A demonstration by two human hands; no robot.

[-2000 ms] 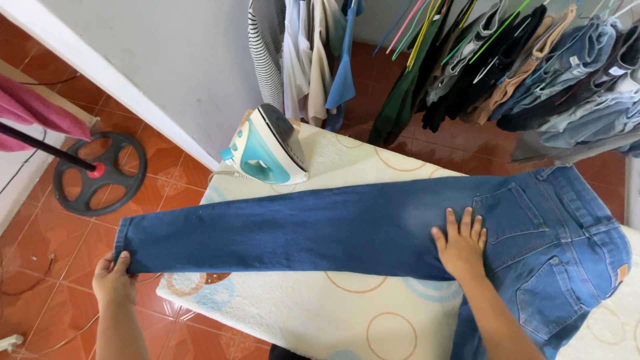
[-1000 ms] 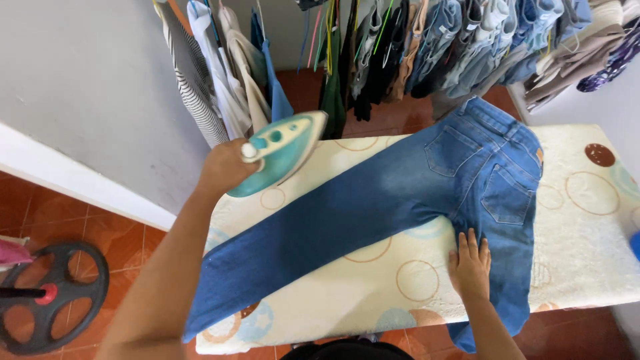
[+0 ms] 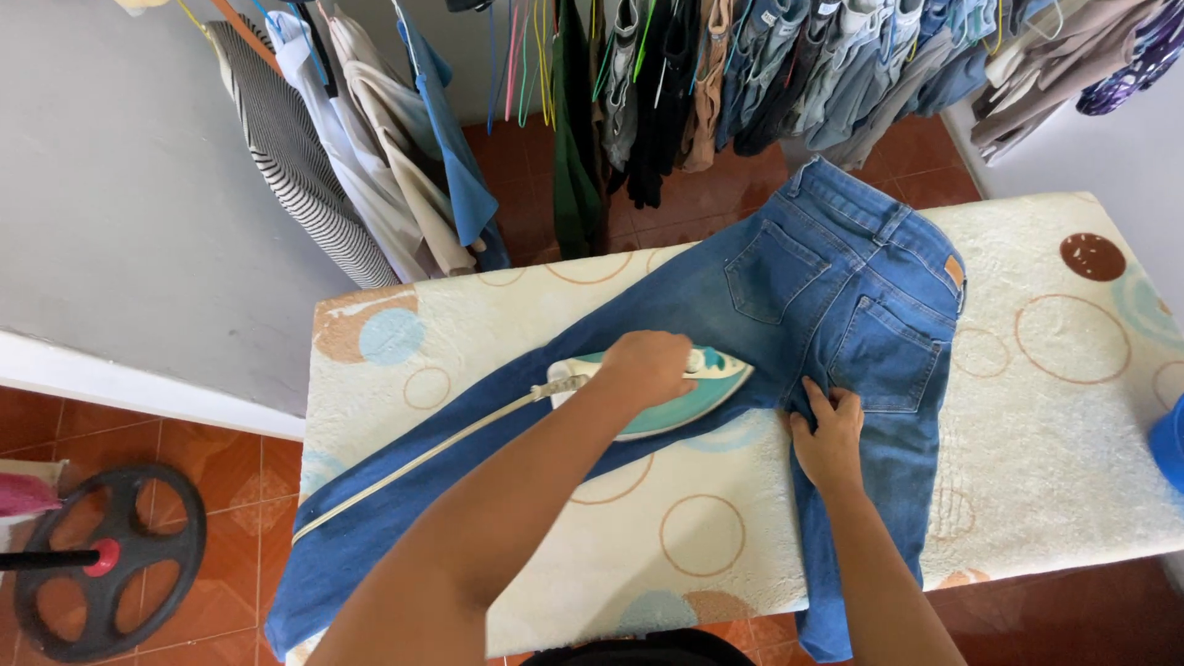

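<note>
A pair of blue denim jeans [image 3: 684, 296] lies spread with its back pockets up on the padded, circle-patterned ironing surface [image 3: 1027, 444]. My left hand [image 3: 647, 365] grips the handle of a teal and white clothes iron [image 3: 684, 412], which rests on the upper part of one leg with its tip toward the seat. From the iron's heel a pale cord [image 3: 425, 453] runs down along that leg. My right hand [image 3: 830, 430] presses on the denim just below the pocket of the other leg, fingers apart. The iron's soleplate is hidden underneath.
Shirts [image 3: 370, 157] and several trousers [image 3: 768, 74] hang beyond the far edge. A grey wall [image 3: 139, 185] stands at the left, with a black wheel-shaped base [image 3: 111, 555] on the tiled floor below. Part of a blue object [image 3: 1170, 444] shows at the right edge.
My left hand held the trouser hem at first, then raised the iron, which now sits on the jeans. My right hand has moved from one leg to the other. The view has shifted.
</note>
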